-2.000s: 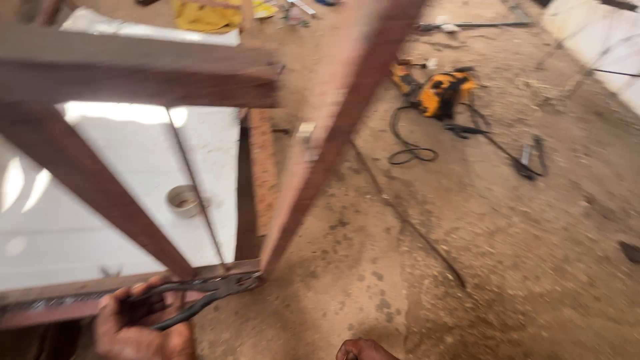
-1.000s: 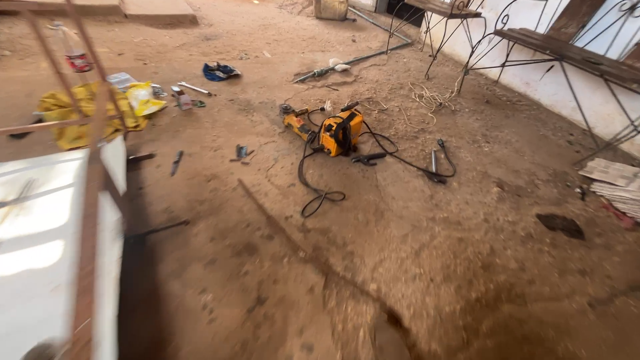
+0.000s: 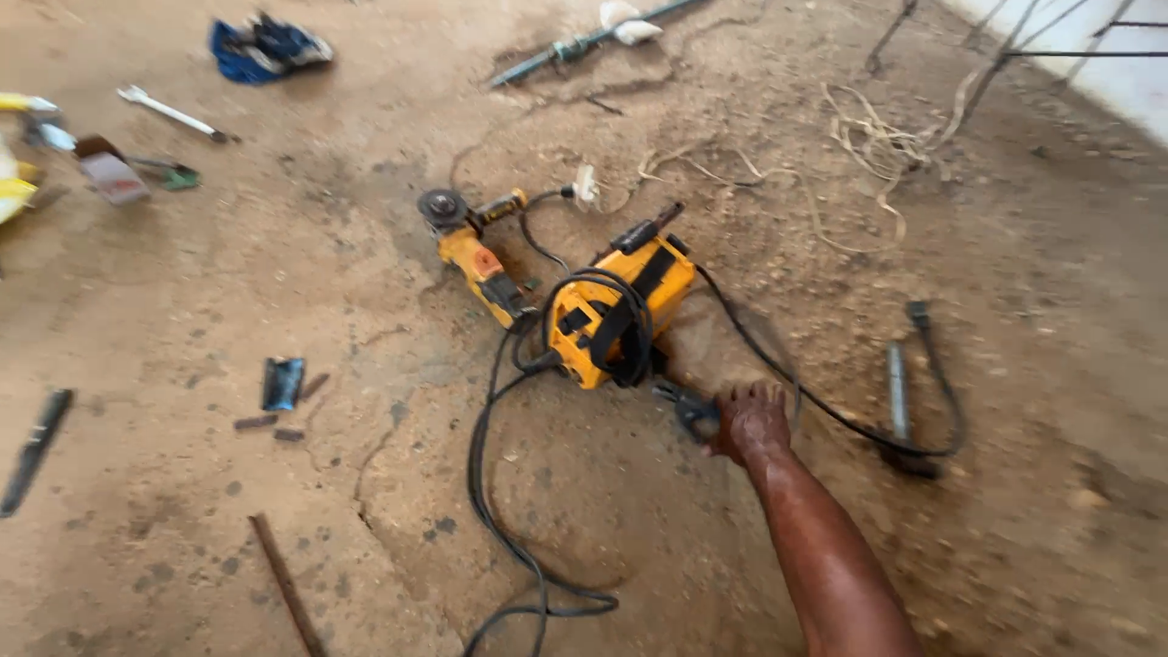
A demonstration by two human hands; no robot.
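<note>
My right hand (image 3: 756, 424) reaches down to the dirt floor at centre right, fingers spread, at the handle end of a dark clamp-like tool (image 3: 689, 411); whether it touches the tool is unclear. Just up and left of it sits a small yellow welding machine (image 3: 625, 306) with a black strap and coiled black cable. A yellow angle grinder (image 3: 479, 265) lies left of that machine, its disc end pointing away. To the right, a hammer (image 3: 899, 392) with a metal handle rests across a black cable with a clamp at its end. My left hand is out of view.
Black cable loops (image 3: 484, 493) run toward the near edge. A rusty metal bar (image 3: 285, 584) and a dark flat tool (image 3: 36, 452) lie at left. Farther off are a wrench (image 3: 173, 114), a blue cloth (image 3: 265, 50), a greenish pipe (image 3: 584, 44) and pale tangled cord (image 3: 876, 141).
The view has swung right, away from the metal frame. Two seconds ago a hand held black-handled pliers at that frame. My right arm now extends over the floor beside the yellow machine.
</note>
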